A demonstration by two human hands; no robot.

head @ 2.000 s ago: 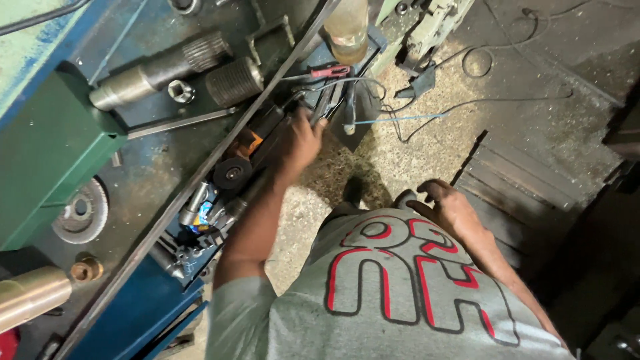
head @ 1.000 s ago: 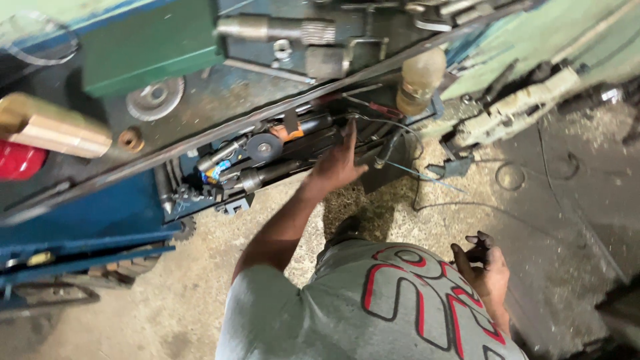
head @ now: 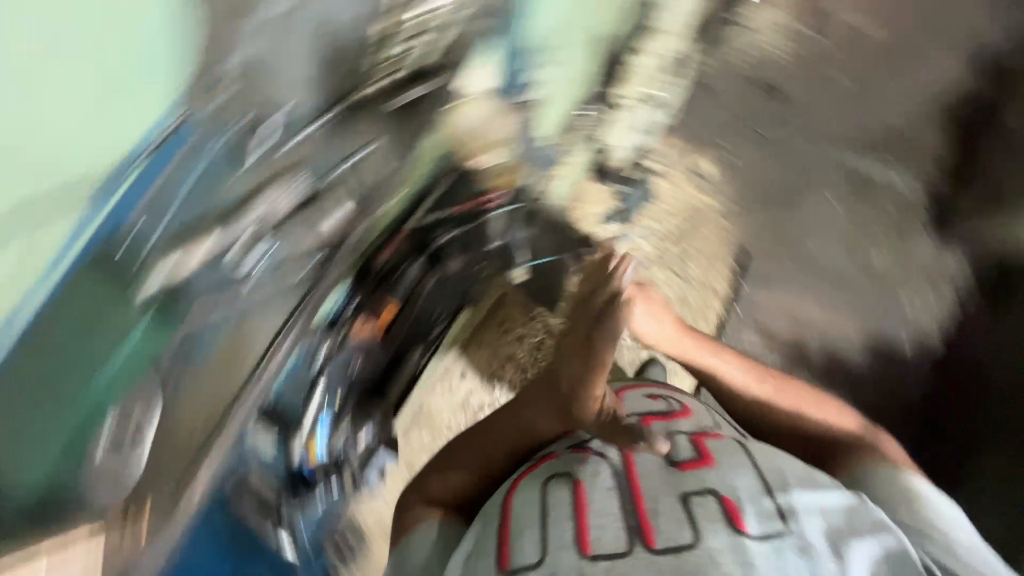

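The whole view is strongly blurred. In the middle, my left hand (head: 592,344) points upward with its fingers extended and its thumb out toward my grey shirt; no object shows in it. My right hand (head: 644,312) is just to its right and partly hidden behind it, the two palms facing and close together or touching. Whether the right hand holds anything cannot be made out. Left of both hands lies a long tray of dark tools (head: 424,280), with an orange part (head: 374,320) among them.
A workbench with metal parts and a green metal box (head: 72,384) runs along the left. A cloudy container (head: 484,132) stands beyond the tools. A pale machine part (head: 652,88) is at the top, and speckled floor (head: 696,216) lies beyond my hands.
My left hand has moved away from the tools, to the right. The two hands, apart before, are now together in front of my shirt. The view has turned and blurred.
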